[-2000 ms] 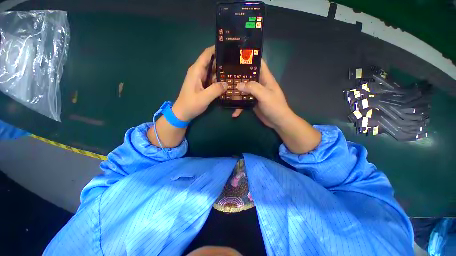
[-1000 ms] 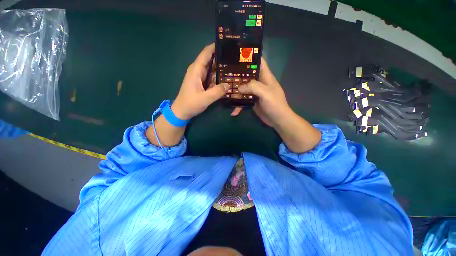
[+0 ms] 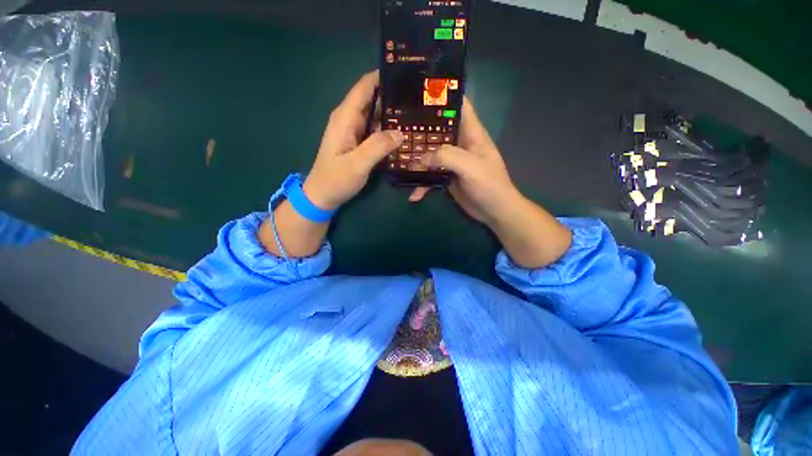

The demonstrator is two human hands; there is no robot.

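A black smartphone (image 3: pixel 418 71) is held upright at the top centre, its lit screen showing green chat bubbles, a small orange-red picture and a keypad. Its top edge is cut off by the frame. My left hand (image 3: pixel 350 150) grips its left side, with the thumb on the keypad's upper left. My right hand (image 3: pixel 481 169) grips its lower right side, with the thumb on the lower keypad. Both hands are bare. The fingers behind the phone are mostly hidden. A blue wrist strap (image 3: pixel 305 203) with a thin cord is on my left wrist.
A fanned pile of black flex cables (image 3: pixel 703 187) with pale tabs lies on the dark green bench mat (image 3: pixel 223 98) at right. A crumpled clear plastic bag (image 3: pixel 62 98) lies at far left. A pale conveyor edge (image 3: pixel 686 53) curves across the upper right. Blue fabric (image 3: pixel 783 427) shows at lower right.
The phone sits slightly higher in the picture. My left thumb has shifted up over the keypad. A green bubble or button has appeared above the keypad since the earliest frame.
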